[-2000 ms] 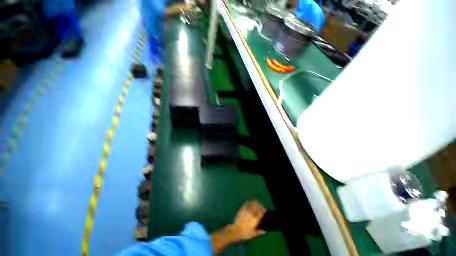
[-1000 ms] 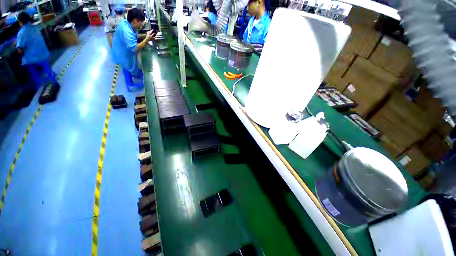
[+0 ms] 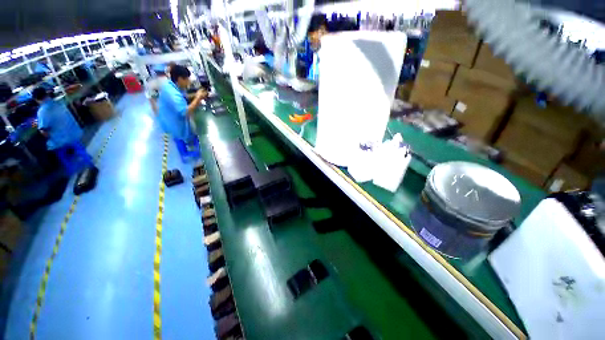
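No hand of mine is in view. A glossy black panel (image 3: 308,278) lies flat on the long green bench surface (image 3: 265,292) at the lower middle. A second dark piece (image 3: 359,333) is cut off by the bottom edge. Farther along the bench stand black open-sided trays (image 3: 278,196), beside a longer dark row of similar trays (image 3: 232,166). The picture is somewhat blurred, so fine detail is hidden.
A white-edged shelf (image 3: 398,231) runs along the right, bearing a grey tub (image 3: 464,209), a tall white unit (image 3: 358,93) and a white board (image 3: 554,265). Brown and black blocks (image 3: 222,302) line the bench's left side. A person in blue (image 3: 174,109) stands farther off.
My left or right hand, seen two seconds ago over the bench, is gone. The view has since tilted up and shifted, showing the black panel and more of the room.
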